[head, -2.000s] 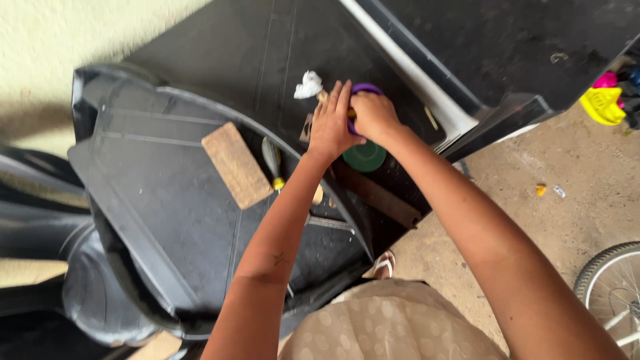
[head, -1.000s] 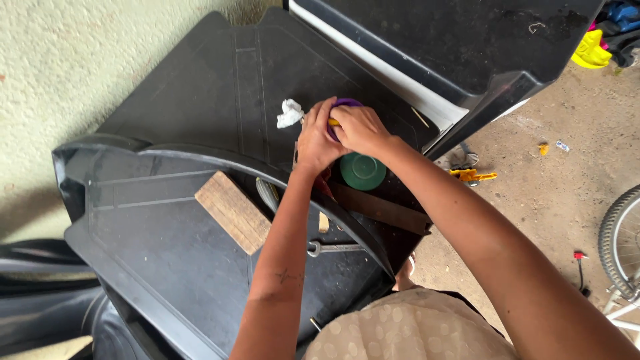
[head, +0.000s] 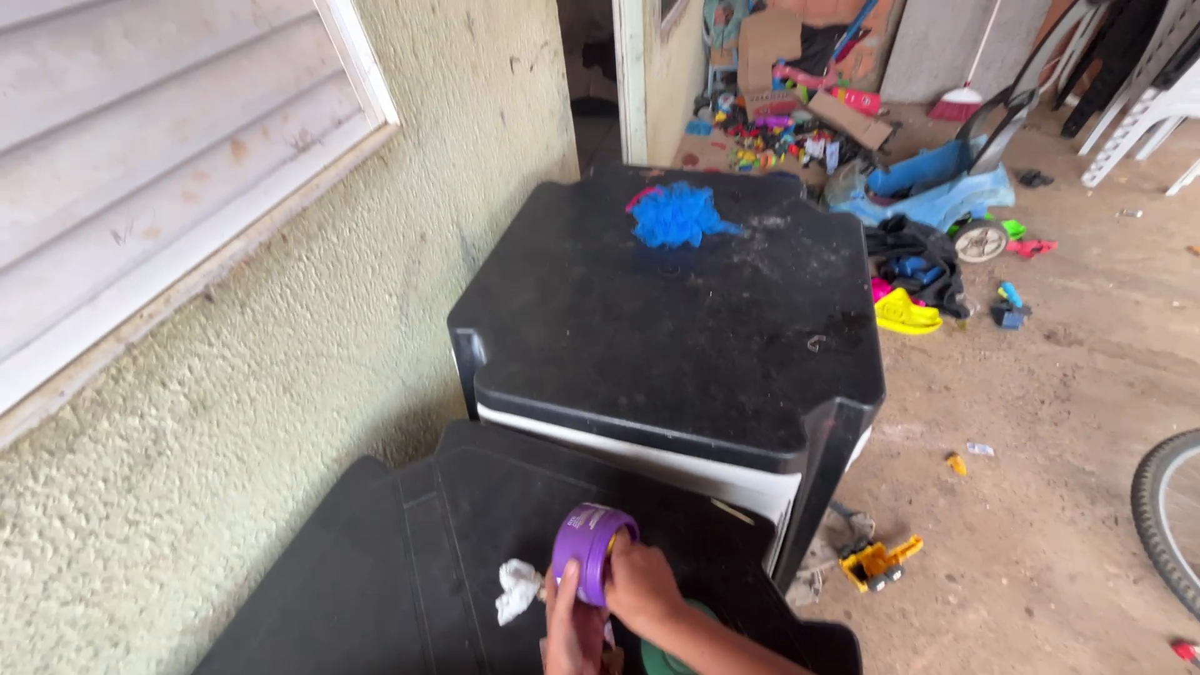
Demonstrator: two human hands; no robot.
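A purple plastic jar [head: 583, 553] is tipped on its side above the black surface, its mouth facing right. My left hand [head: 574, 626] holds it from below, thumb along its wall. At the mouth is my right hand [head: 642, 586], its fingers reaching inside; something yellow shows by them, and whether they grip it cannot be seen. A crumpled white wad [head: 517, 591] lies just left of the jar. Partly behind my right forearm is a green round lid or container [head: 667, 656].
Beyond stands a black-topped unit [head: 656, 328] bearing a blue mesh scrubber [head: 680, 216]. A textured wall [head: 375, 309] borders the left. On the floor at right are a yellow toy digger [head: 879, 562], a bicycle wheel [head: 1172, 516] and a blue ride-on toy [head: 923, 183].
The view has swung up and left, bringing in the wall and blue scrubber. The purple jar, mostly covered by my hands before, now shows tipped sideways.
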